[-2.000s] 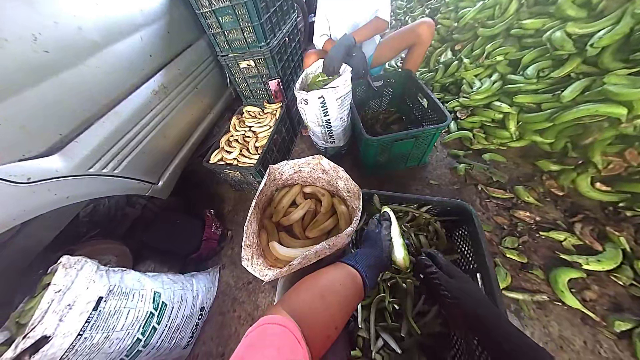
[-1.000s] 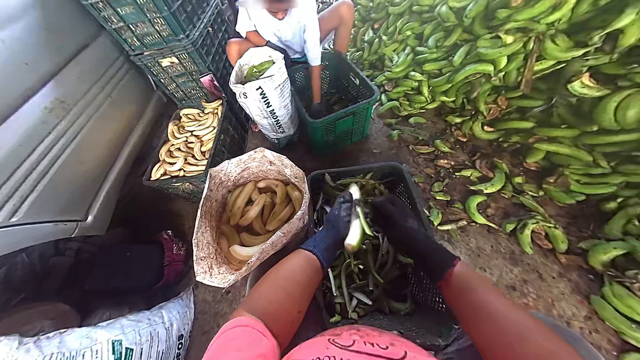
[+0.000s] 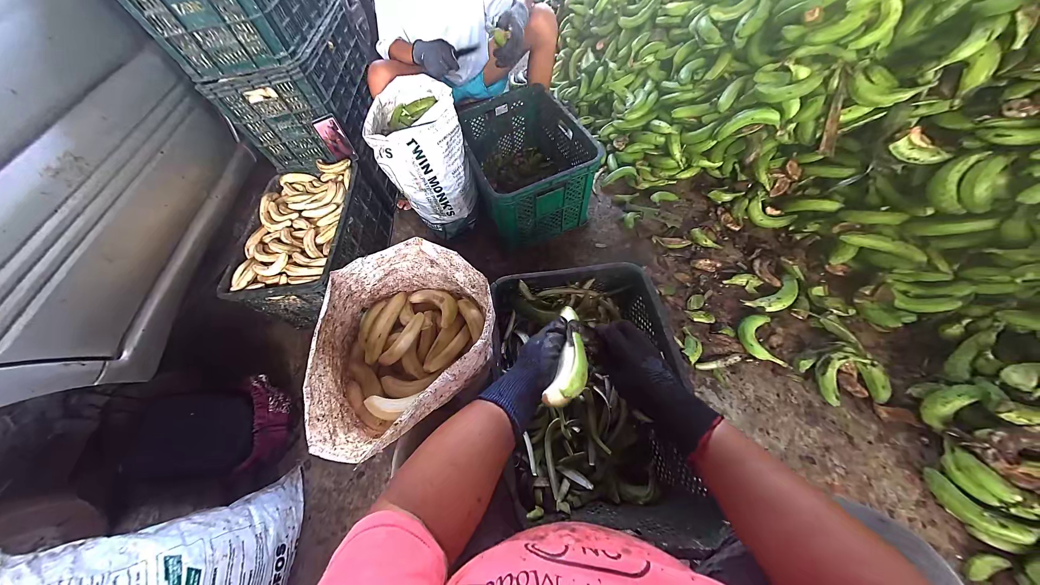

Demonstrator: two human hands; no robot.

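Observation:
My left hand (image 3: 535, 366), in a dark blue knit glove, grips a partly peeled green plantain (image 3: 569, 361), its pale flesh showing beside green skin. Close against the fruit's right side is my right hand (image 3: 642, 370), in a black glove with a red cuff edge; its fingertips are too dark to tell whether it holds a tool. Both are over a black plastic crate (image 3: 642, 284) of green peel strips (image 3: 593, 435). Left of the crate, an open woven sack (image 3: 325, 390) holds peeled plantains (image 3: 402, 341).
Unpeeled green plantains (image 3: 812, 106) are heaped at right, with scraps on the ground. A gloved person (image 3: 439, 24) sits behind a white sack (image 3: 431, 175) and green crate (image 3: 540, 207). Stacked crates (image 3: 284, 106), a crate of peeled plantains (image 3: 296, 231), a vehicle panel (image 3: 89, 211) and another sack (image 3: 203, 544) are at left.
The other person's hand has come up out of the green crate. My hands remain at the plantain above the black crate, and more of its pale flesh faces the camera.

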